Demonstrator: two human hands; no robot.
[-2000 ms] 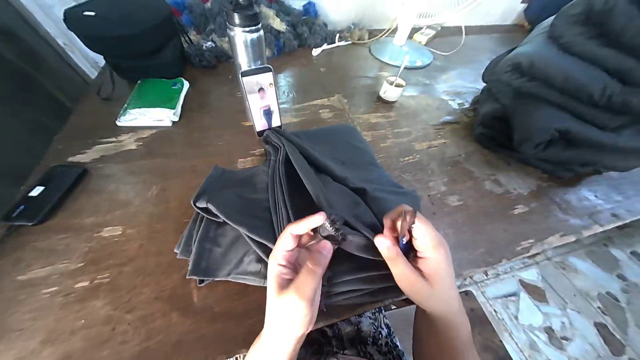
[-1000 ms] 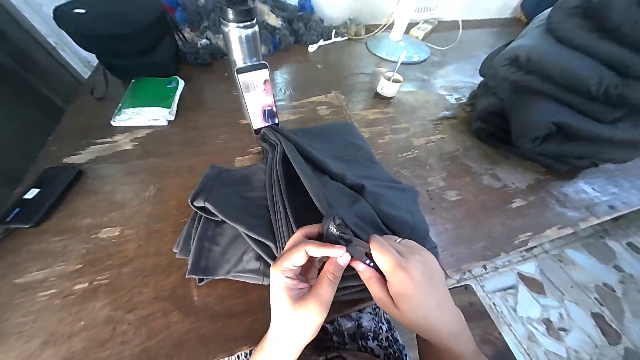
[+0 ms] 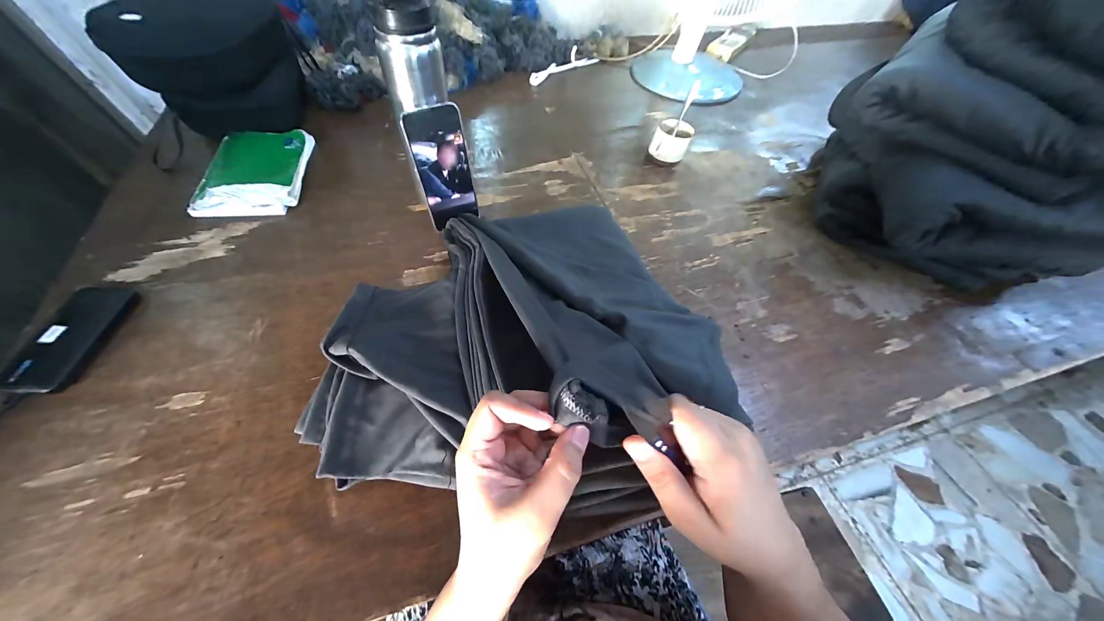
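A stack of dark grey fabric garments [image 3: 604, 267] lies folded on the wooden table in front of me. My left hand [image 3: 517, 474] pinches the rolled edge of the top garment between thumb and fingertips, where light zigzag stitching [image 3: 576, 404] shows. Just right of that edge, my right hand [image 3: 707, 474] has its fingers curled round a small dark tool [image 3: 668, 448], mostly hidden in the grip; its kind cannot be told. The two hands are apart, both over the near part of the stack.
A phone [image 3: 441, 164] leans on a steel bottle [image 3: 412, 65] behind the stack. A cup with a spoon [image 3: 670, 142], a fan base [image 3: 686, 79] and a dark padded bundle [image 3: 975, 155] stand right. Left are a green packet [image 3: 254, 168], black bag [image 3: 203, 60] and black device [image 3: 73, 336].
My right hand was close against my left at the fabric edge one second ago; now it is a little apart to the right. My left hand stays at the edge.
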